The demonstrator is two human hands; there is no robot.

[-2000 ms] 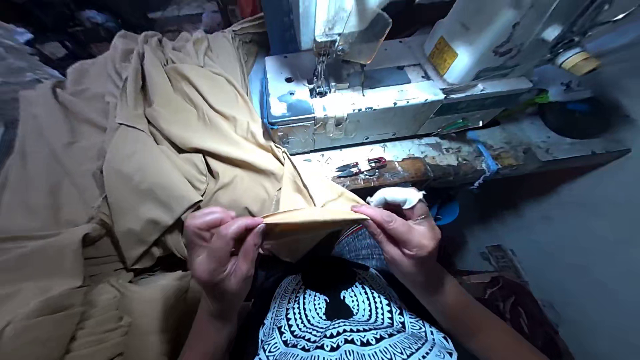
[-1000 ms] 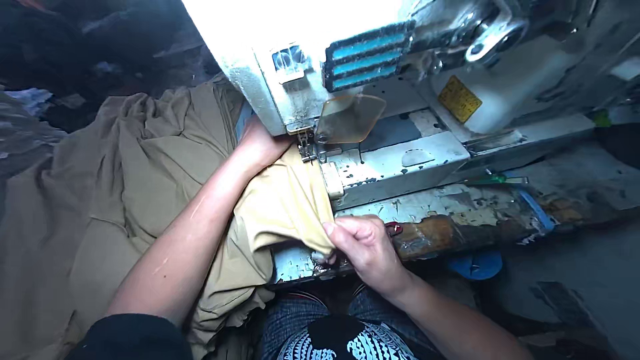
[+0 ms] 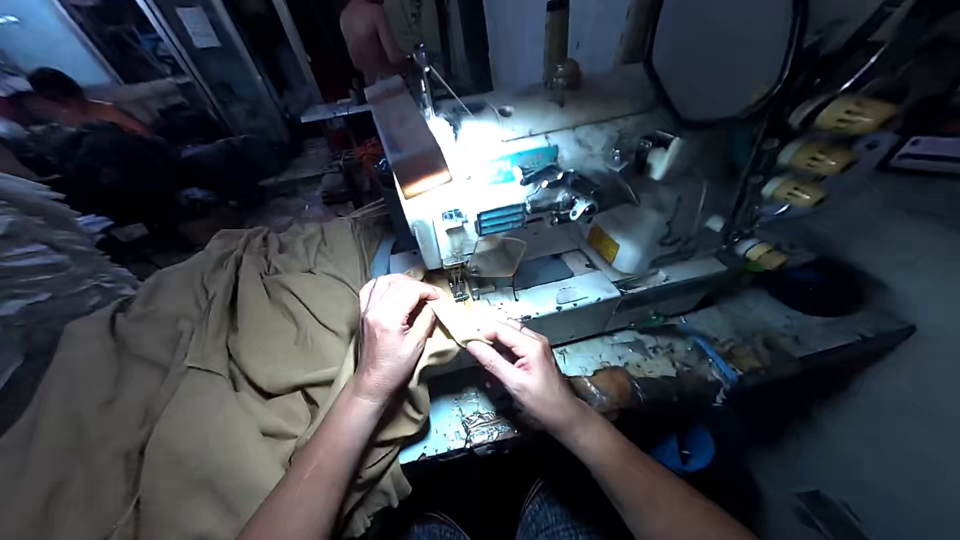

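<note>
An industrial sewing machine stands in front of me, its lamp shining on the needle area. My left hand pinches the edge of tan fabric just left of the presser foot. Close by on the right, my right hand holds the same edge between thumb and fingers, a little nearer to me than the foot. A fold of the cloth stretches between both hands, by the foot. The rest of the fabric lies heaped to the left and hangs down. Whether the needle is in the cloth cannot be seen.
Yellowish thread tension knobs line the right side. A blue strip lies on the worn table edge. Below it is a blue object. Two other people are in the background, one seated at left, one behind the machine.
Two seconds ago both hands held the fabric edge near my lap; now they hold it at the presser foot. My left hand has come out from behind the needle area since one second ago. The view has tilted up.
</note>
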